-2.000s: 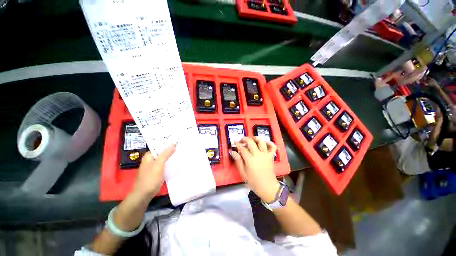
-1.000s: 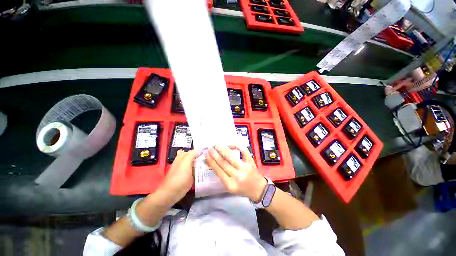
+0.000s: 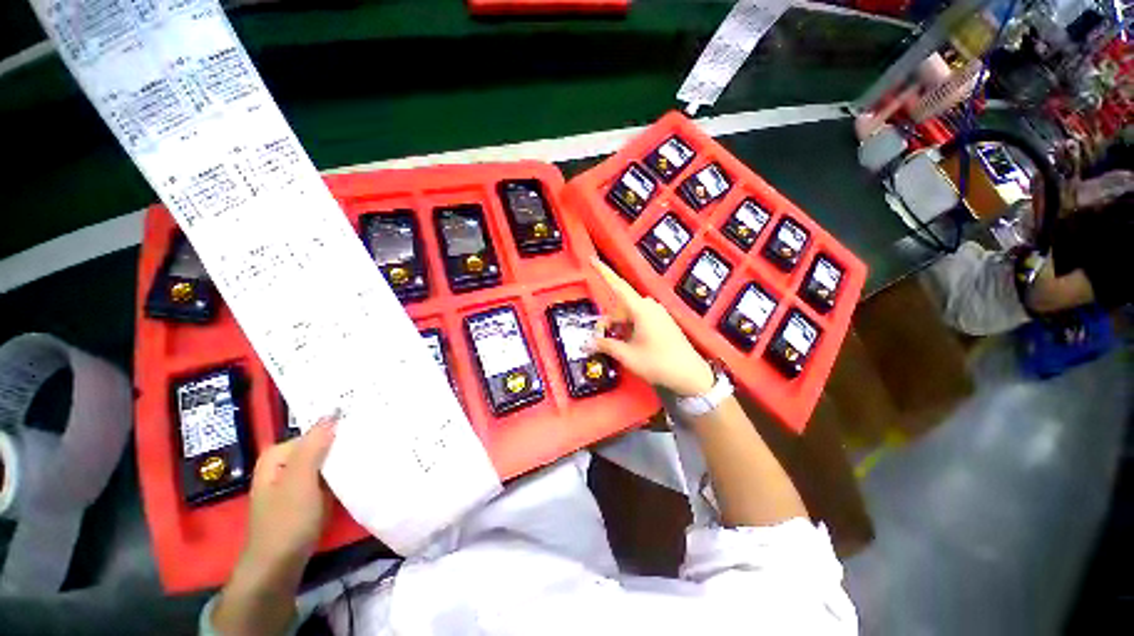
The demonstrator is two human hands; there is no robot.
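My left hand (image 3: pixel 289 491) holds the lower part of a long white label strip (image 3: pixel 305 298), which slants across the red tray (image 3: pixel 597 416) and hides part of it. My right hand (image 3: pixel 659 350) is at the front right pocket, its fingertips touching the white-labelled face of a black device (image 3: pixel 585 354). Whether a sticker is between those fingertips cannot be told. Another device (image 3: pixel 505 358) with a white printed face lies in the pocket beside it. The back-row devices, such as one at the right (image 3: pixel 530 215), show dark faces. One at the back left (image 3: pixel 187 280) lies tilted.
A second red tray (image 3: pixel 796 404) of labelled devices touches the first at the right. A white label roll (image 3: pixel 93 429) is cut off at the left edge. Another printed strip (image 3: pixel 734 50) hangs at the top. A person's arm (image 3: pixel 1057 286) and cables are at the far right.
My right hand has moved from the strip to the front right device, whose dark face now shows a white label. The strip now slants left with its print visible. The view has shifted.
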